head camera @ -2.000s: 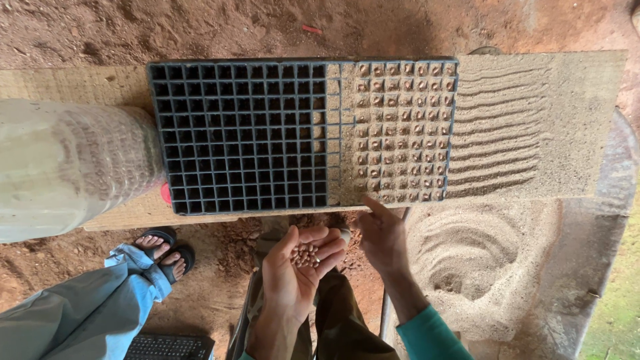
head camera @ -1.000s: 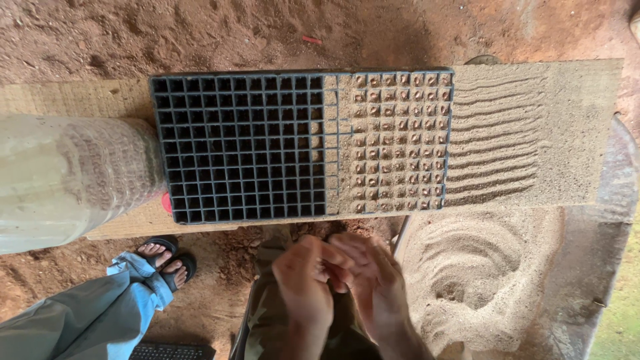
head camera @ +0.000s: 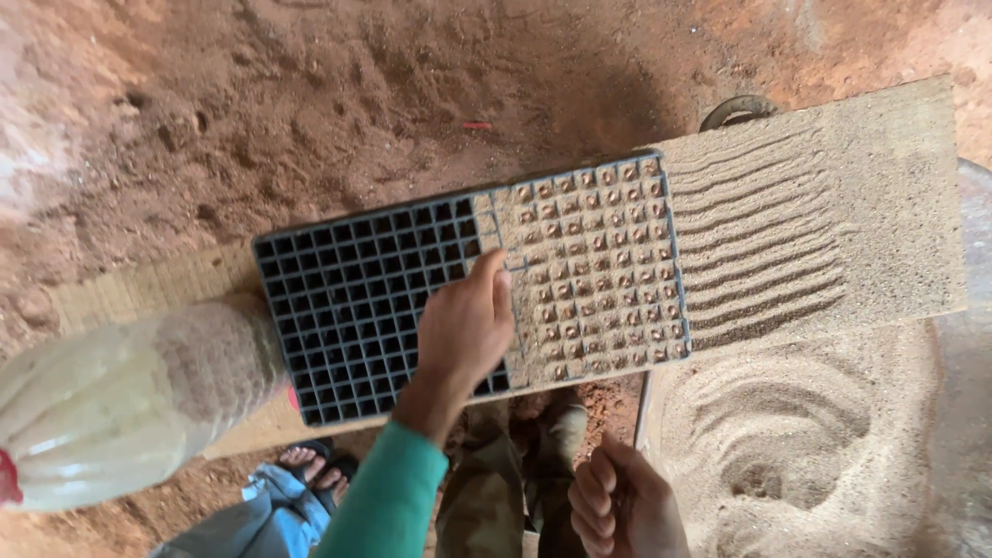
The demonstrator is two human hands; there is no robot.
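A black plastic seedling tray (head camera: 364, 310) lies at a slant across the middle. Its left cells look dark; the right part is filled with sandy material (head camera: 612, 267), with small reddish-brown seeds in rows of dimples. Over the tray is my left hand (head camera: 465, 318), back up, index finger extended to the sandy strip beside the dark cells and thumb near it; whether it holds anything is hidden. Below the tray, my right hand (head camera: 624, 500) is off the tray with its fingers curled, slightly blurred; what lies inside them cannot be made out.
The tray rests on a board (head camera: 899, 209) with ridged sand at its right. A large plastic bottle (head camera: 101, 411) lies at the left. More sand (head camera: 783, 434) fills a container at lower right. A person's sandalled feet (head camera: 314, 465) stand near the bottom; a red scrap (head camera: 477, 125) lies on the soil.
My left hand, earlier palm up with seeds below the tray, met my right hand and is now over the tray, palm down. My right hand has moved down from the tray's lower edge. The view has tilted.
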